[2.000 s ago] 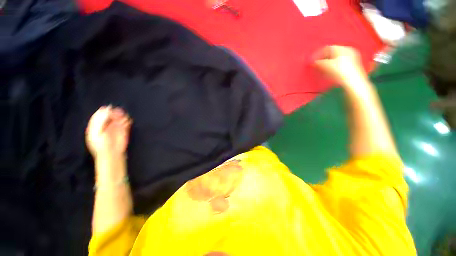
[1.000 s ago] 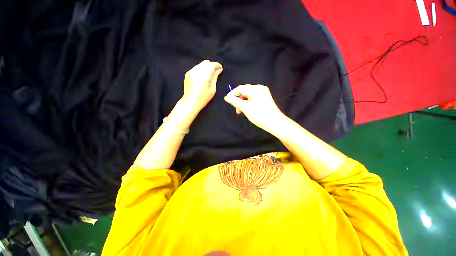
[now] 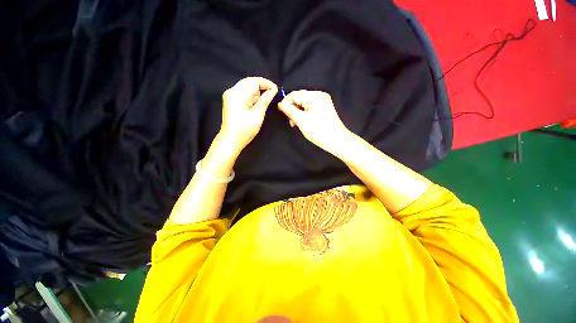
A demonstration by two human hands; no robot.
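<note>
The large black garment [image 3: 354,69] spreads over my lap and the table. My left hand [image 3: 245,107] is at the centre with thumb and fingertips pinched together at the cloth; I cannot tell whether it grips a fold. My right hand [image 3: 311,113] is just beside it, fingertips pinched on the needle [image 3: 283,93], a tiny bluish glint pointing up between the two hands. A dark sewing thread [image 3: 486,99] lies in loose loops on the red table to the right and runs to the garment's edge.
The red cloth-covered table [image 3: 524,76] is at the upper right. A white strip [image 3: 541,9] and a thinner white piece [image 3: 553,10] lie at its far side. Green floor [image 3: 480,189] shows at the lower right. Metal and pale frame parts [image 3: 54,306] stand at the lower left.
My right hand has come in from over the red table to the centre, meeting my left hand at the cloth. The fingertips are now closer together than a second ago.
</note>
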